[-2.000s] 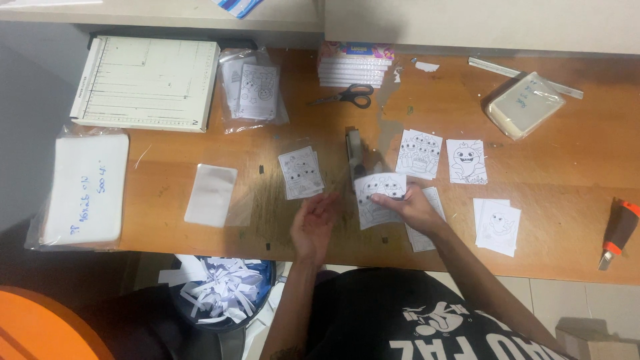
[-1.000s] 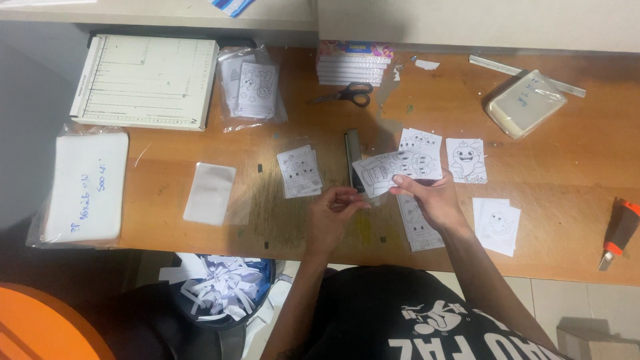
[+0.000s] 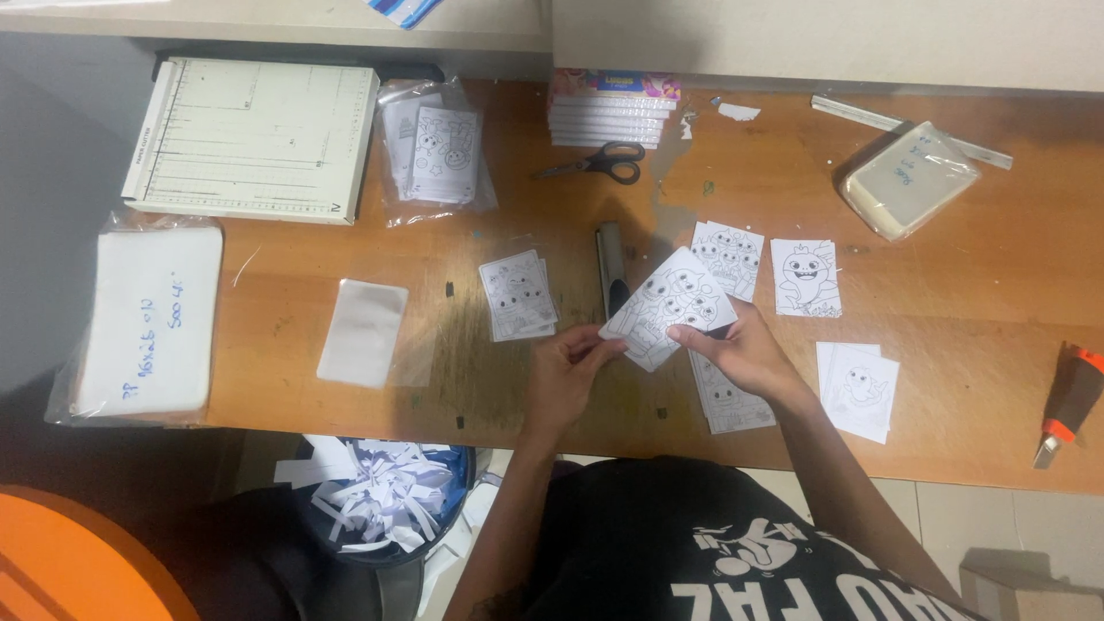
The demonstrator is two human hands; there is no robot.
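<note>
Between my two hands is a small printed coloring sheet (image 3: pixel 668 306) with cartoon figures, possibly more than one layer. My right hand (image 3: pixel 737 349) grips its right side, thumb on top. Fingers of my left hand (image 3: pixel 578 362) pinch its lower left corner. Just behind the sheet lies a stapler (image 3: pixel 611 267). Left of it rests a small stack of printed sheets (image 3: pixel 520 293). Partly under the held sheet and my right hand are an upper coloring stack (image 3: pixel 733 250) and a lower one (image 3: pixel 731 401). A shark drawing (image 3: pixel 806 276) and another stack (image 3: pixel 859 392) lie to the right.
Black scissors (image 3: pixel 604 162), a pile of booklets (image 3: pixel 608 121), a paper cutter (image 3: pixel 254 138) and bagged sheets (image 3: pixel 440 155) stand toward the back. Plastic sleeves (image 3: pixel 362 332) lie left, a utility knife (image 3: pixel 1069 401) far right. A bin of paper strips (image 3: pixel 388 496) stands below the front edge.
The sheet in my hands has turned from nearly level to a slant, its printed picture now facing up. My left hand has come up to its lower left corner.
</note>
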